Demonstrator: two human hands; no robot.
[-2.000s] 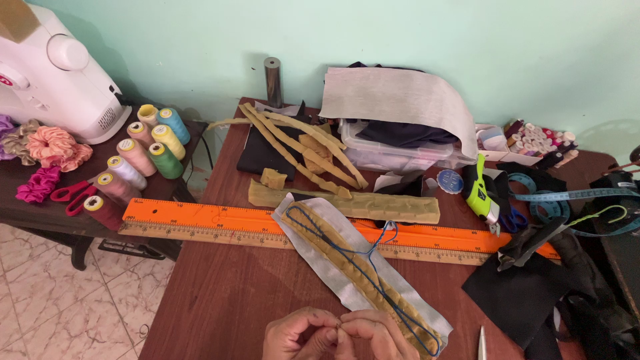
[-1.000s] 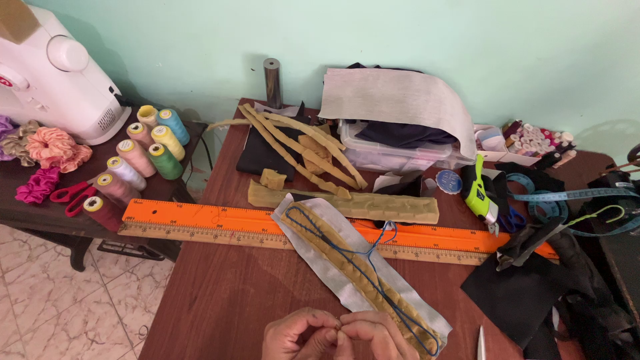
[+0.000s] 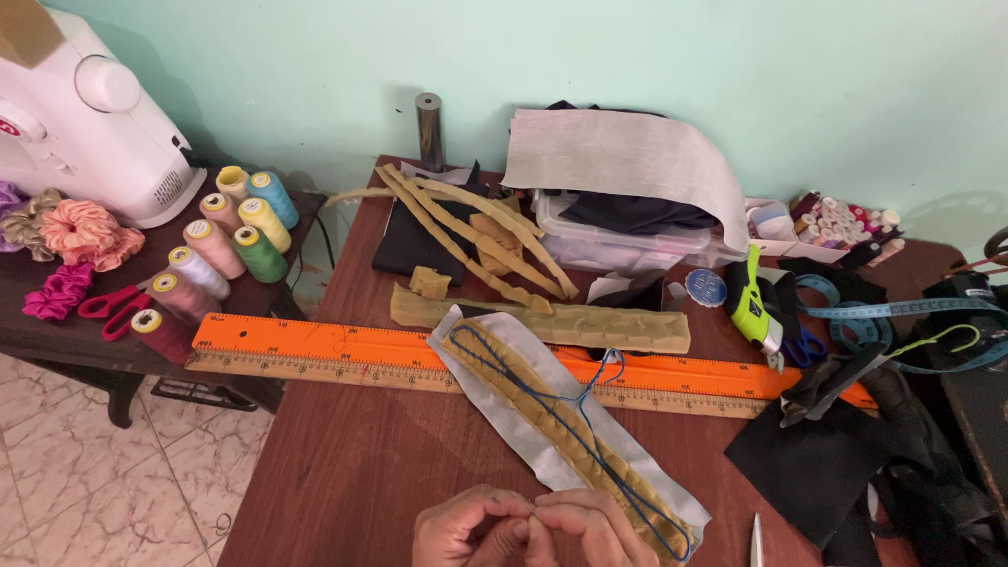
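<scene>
My left hand [image 3: 471, 526] and my right hand [image 3: 587, 526] meet at the bottom centre, fingertips pinched together. Something very small and thin seems to be between them, too small to name. Just beyond and to the right lies a strip of grey fabric [image 3: 504, 425] with a padded tan strip [image 3: 543, 429] on it. A loop of blue cord [image 3: 587, 425] rests along the tan strip, its smaller loop spreading past the grey edge. My right hand overlaps the near part of these strips.
An orange ruler [image 3: 307, 335] and a wooden ruler [image 3: 394, 376] cross the table behind. Beyond are tan strips [image 3: 472, 232] and a plastic box [image 3: 622, 244]. To the right lie a yellow-green tool [image 3: 752, 315], black fabric [image 3: 811, 465] and a metal blade [image 3: 757, 539]. Thread spools [image 3: 260, 253] stand left.
</scene>
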